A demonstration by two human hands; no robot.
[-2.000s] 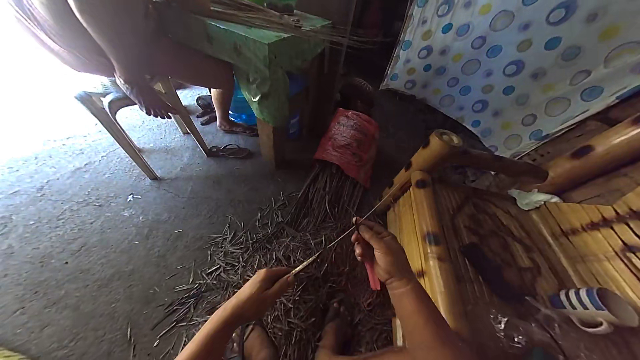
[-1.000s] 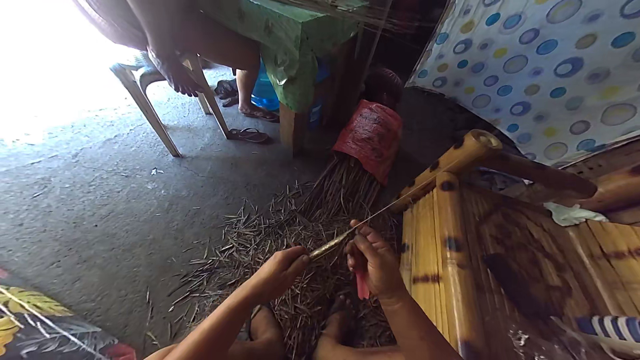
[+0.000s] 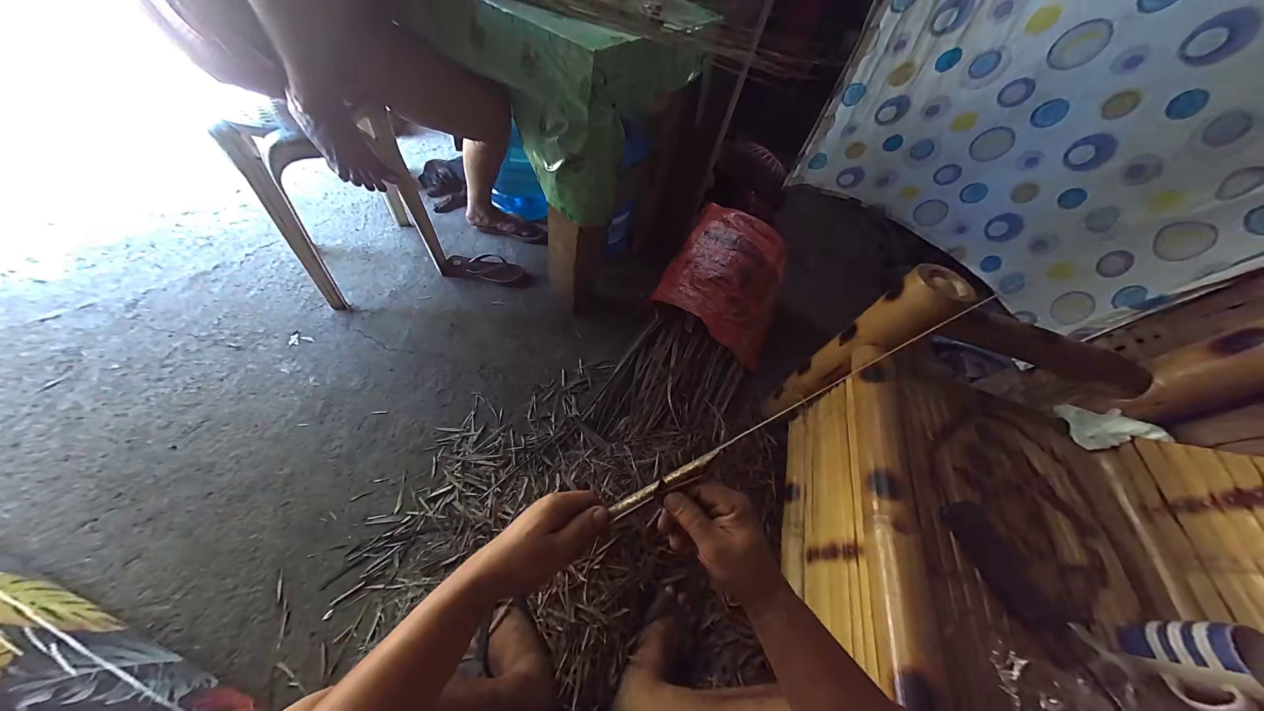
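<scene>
My left hand point(image 3: 558, 533) is closed around the thick end of a slender stick point(image 3: 676, 476), with a long thin tip that slants up to the right over the bamboo bench. At the stick's middle, the fingers of my right hand point(image 3: 713, 528) pinch a small dark piece against it; any tool in that palm is hidden. Under both hands lies a heap of short dried brown strips point(image 3: 592, 592). Beyond it, a bundle of long dry stalks point(image 3: 676, 370) pokes out of a red plastic sack point(image 3: 729, 272).
A bamboo bench point(image 3: 894, 533) stands close at my right, with a striped mug point(image 3: 1190, 642) on it. A green-covered table point(image 3: 592, 89) is ahead. Beside it, a person sits on a plastic chair point(image 3: 286, 217). A dotted curtain point(image 3: 1047, 148) hangs at the upper right.
The red handle that showed in my right hand in both earlier frames is out of sight. My right hand has come closer to the left one along the stick.
</scene>
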